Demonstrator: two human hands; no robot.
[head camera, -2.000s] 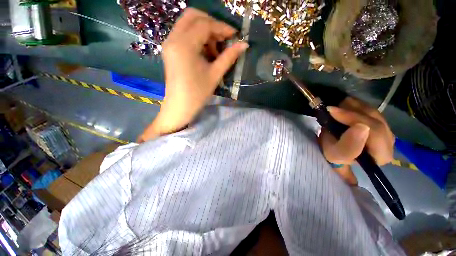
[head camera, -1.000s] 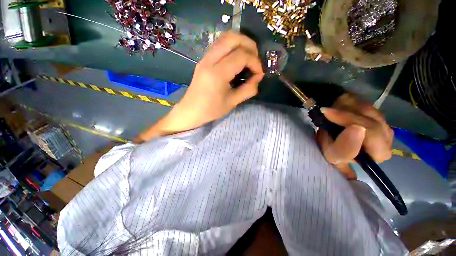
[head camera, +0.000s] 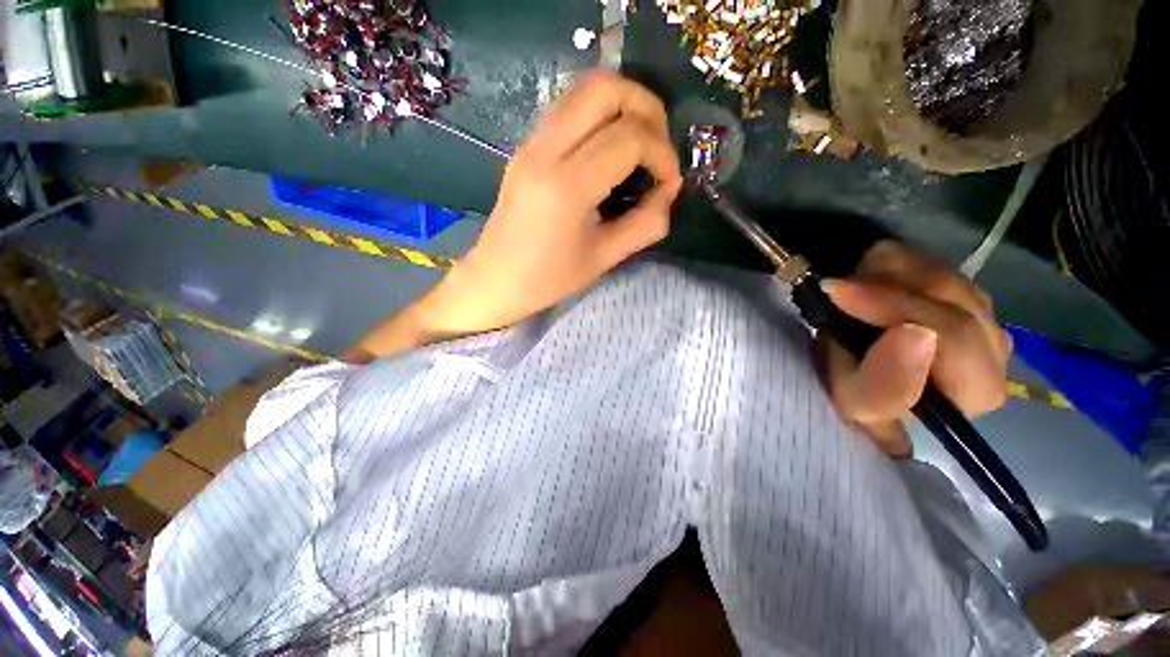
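Observation:
My right hand (head camera: 917, 336) holds the soldering iron (head camera: 885, 340) by its black handle, like a pen. Its tip is at a small silver and gold workpiece (head camera: 704, 149) on a round, pale spot of the green bench. My left hand (head camera: 577, 205) is just left of the workpiece, thumb and fingertips pinched together. Solder wire (head camera: 231, 49) runs from the solder reel (head camera: 71, 54) past the red-purple parts into the left hand. The wire's end at the fingertips is too small to make out.
A pile of red-purple parts (head camera: 366, 64) lies at the upper left. Gold-and-white parts (head camera: 738, 41) lie beyond the workpiece. The tip cleaner bowl (head camera: 862, 90) stands at the upper right, with a black wire guard (head camera: 1123, 218) beside it. The bench's front edge is close to the smock.
My left hand has moved right and slightly down, bringing its fingertips close to the workpiece, and the solder wire now leads to it. The iron's tip has shifted slightly left.

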